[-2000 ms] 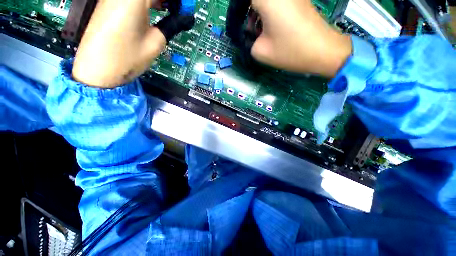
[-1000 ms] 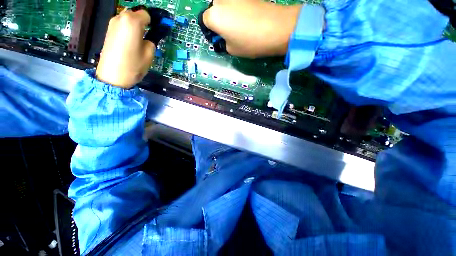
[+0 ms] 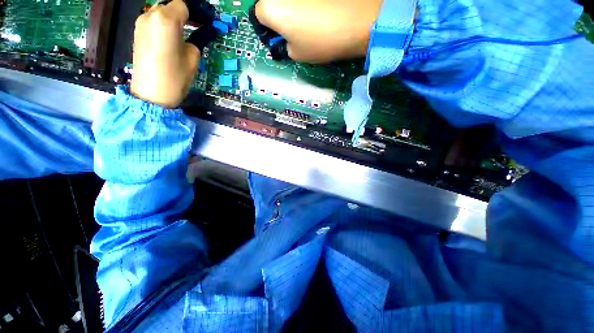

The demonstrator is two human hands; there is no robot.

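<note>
A green circuit board with white markings lies in a black carrier. Blue capacitors stand on its left part, one more just below. My left hand, black cots on the fingers, is at the board's upper left. Its fingertips are beside a blue capacitor; whether they grip it is unclear. My right hand is over the board to the right, fingers curled in, with a blue capacitor showing between its black-covered fingers. Both hands' upper parts are near or cut by the top edge.
A silver conveyor rail runs along the near edge. A reddish-brown bar separates the board from another green board at left. A light blue wrist band hangs a loose end over the board. A dark tray edge shows at lower left.
The view has shifted, and my right hand is closer to my left than two seconds ago. A blue capacitor now shows in my right fingers. Over the last second both hands have barely moved.
</note>
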